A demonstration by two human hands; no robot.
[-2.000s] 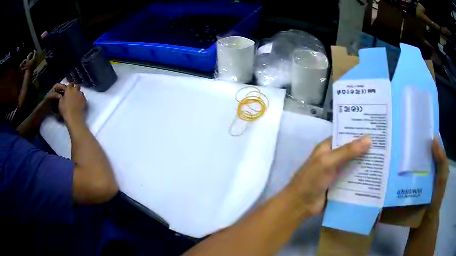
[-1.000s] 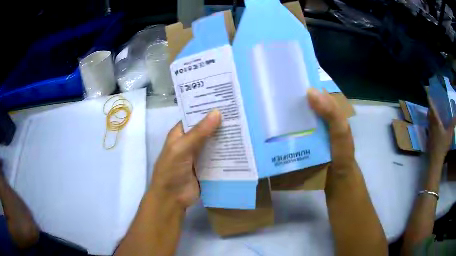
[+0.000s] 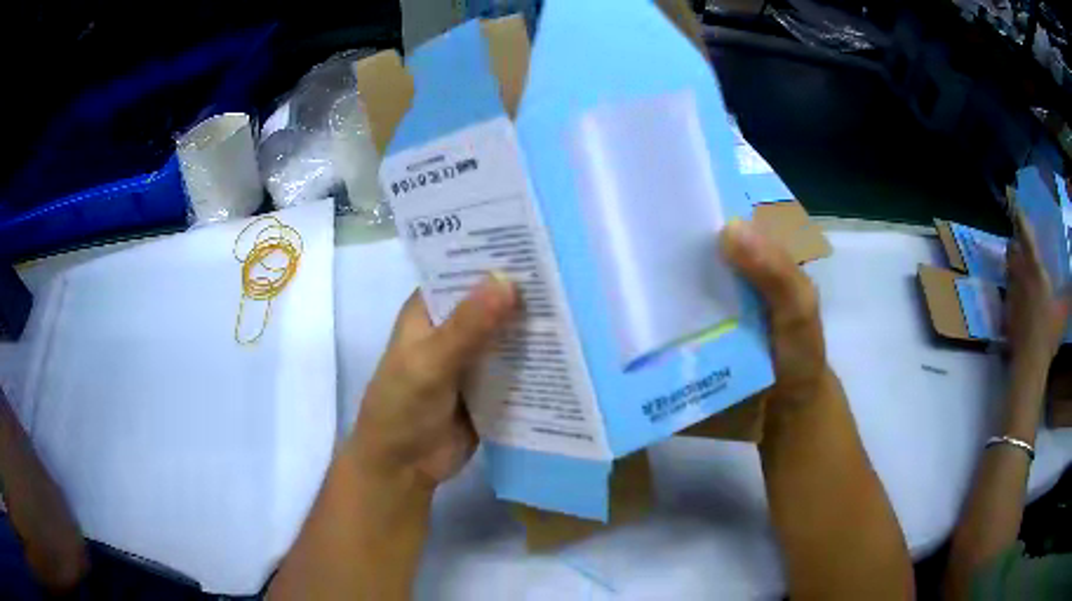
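A light blue humidifier box [image 3: 647,235] is held in the air above the bench, its print upside down. The white text panel faces me on the left and the white cylinder picture on the right. Blue and brown flaps stand out at both ends. My left hand [image 3: 429,387] is shut on the left side, its thumb on the text panel. My right hand [image 3: 782,311] is shut on the right side, its thumb by the cylinder picture. The fingers behind the box are hidden.
White sheeting [image 3: 165,387] covers the bench, with rubber bands [image 3: 269,272] on it. Bagged white cylinders [image 3: 221,167] and a blue tray [image 3: 94,176] stand behind at left. At right another person's hand [image 3: 1032,299] holds a box. Another person's arm [image 3: 41,505] shows at far left.
The view has swung right, bringing the box to the middle and the right-hand person into view. Over the last second the box has turned and tilted slightly in both hands.
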